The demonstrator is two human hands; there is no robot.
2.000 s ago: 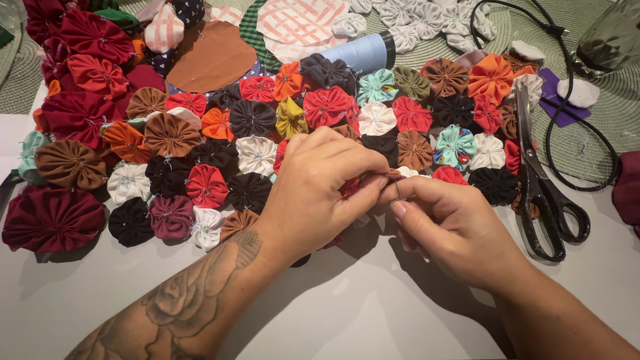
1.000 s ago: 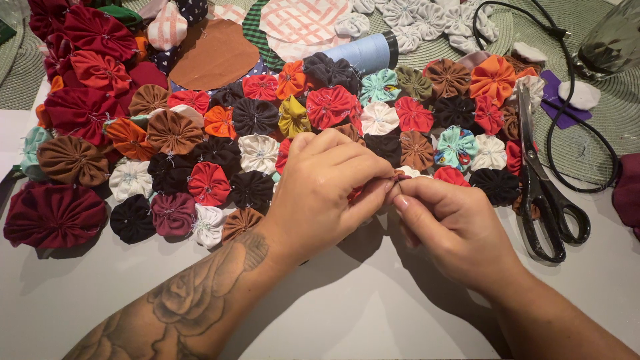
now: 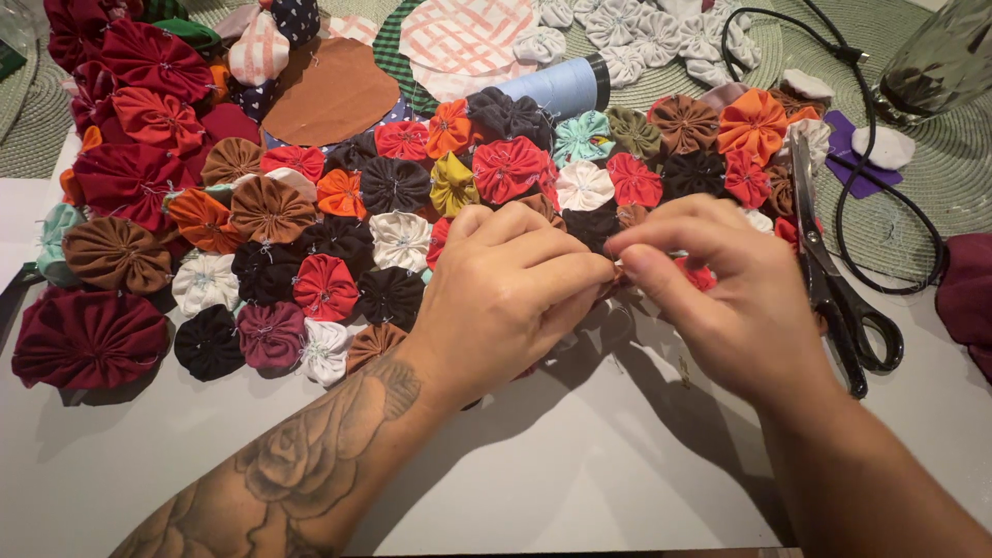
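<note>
Gathered fabric rosettes in red, black, white, brown and orange lie joined in a patchwork (image 3: 401,242) across the table. My left hand (image 3: 515,283) pinches a piece of the rosette fabric at the patchwork's near edge; the fingers cover most of it. Close to its right, my right hand (image 3: 717,279) has thumb and index finger together beside that fabric. Whether a needle or thread is between them cannot be made out. Black-handled scissors (image 3: 833,287) lie just right of my right hand. A spool of light blue thread (image 3: 558,87) rests on its side behind the patchwork.
Loose fabric circles, one of them brown (image 3: 332,93), and a group of pale grey rosettes (image 3: 655,35) lie at the back. A black cord (image 3: 872,116) loops at the right near a glass (image 3: 942,62). A large maroon rosette (image 3: 91,339) lies at the left on the white surface.
My right hand has risen slightly and turned, its fingers now a little above the fabric edge. My left hand stays at nearly the same spot, still pinching the fabric.
</note>
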